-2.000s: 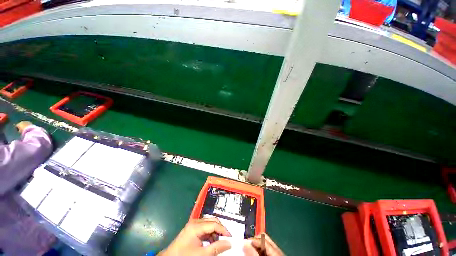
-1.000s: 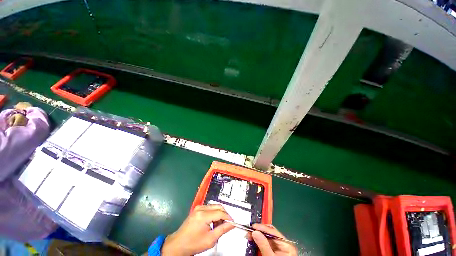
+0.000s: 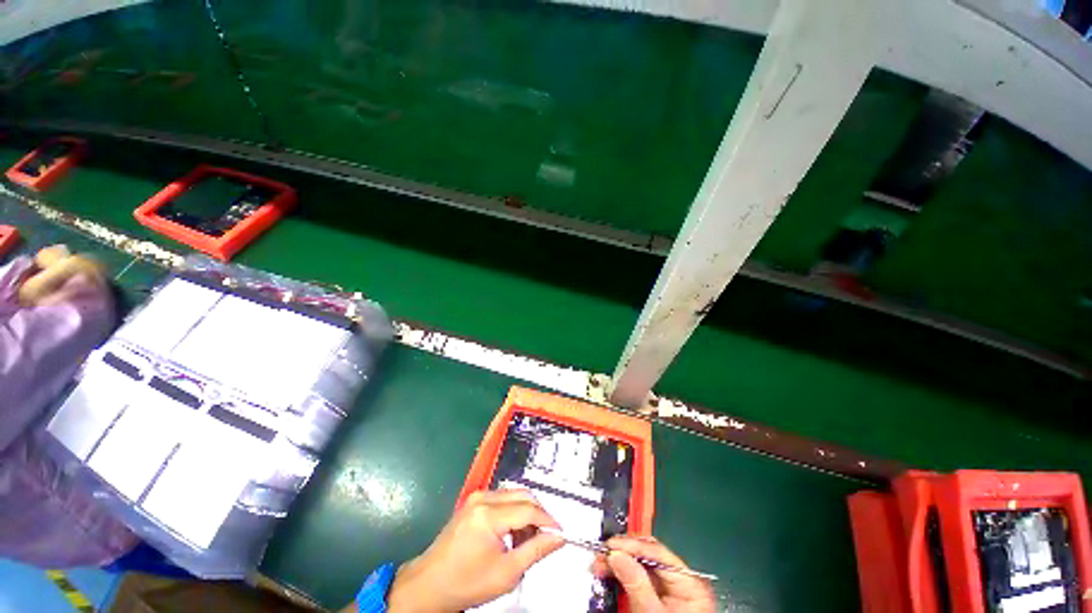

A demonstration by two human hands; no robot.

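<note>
An open tablet (image 3: 513, 454) lies in a red-orange holding frame (image 3: 643, 479) on the bench in front of me. A white battery (image 3: 560, 581) lies over the lower part of the tablet, partly under my fingers. My left hand (image 3: 485, 551) rests over the frame's left side, thumb and forefinger together at the tip of the tweezers. My right hand (image 3: 653, 577) holds the thin tweezers (image 3: 683, 568) at the lower right of the frame. The lower edge of the frame is hidden by my hands and the picture's rim.
A clear tray (image 3: 329, 413) of white batteries is at left, by a person's pink sleeve (image 3: 54, 347). Stacked frames (image 3: 910, 539) stand at right. A white post (image 3: 719, 228) rises ahead. Frames ride the lower belt (image 3: 419, 281). A cardboard box (image 3: 180, 595) is below the tray.
The view has tilted down since the first frame, and the tweezers now lie across between my hands. Over the last second, a frame on the belt has shifted slightly right; my hands hardly moved.
</note>
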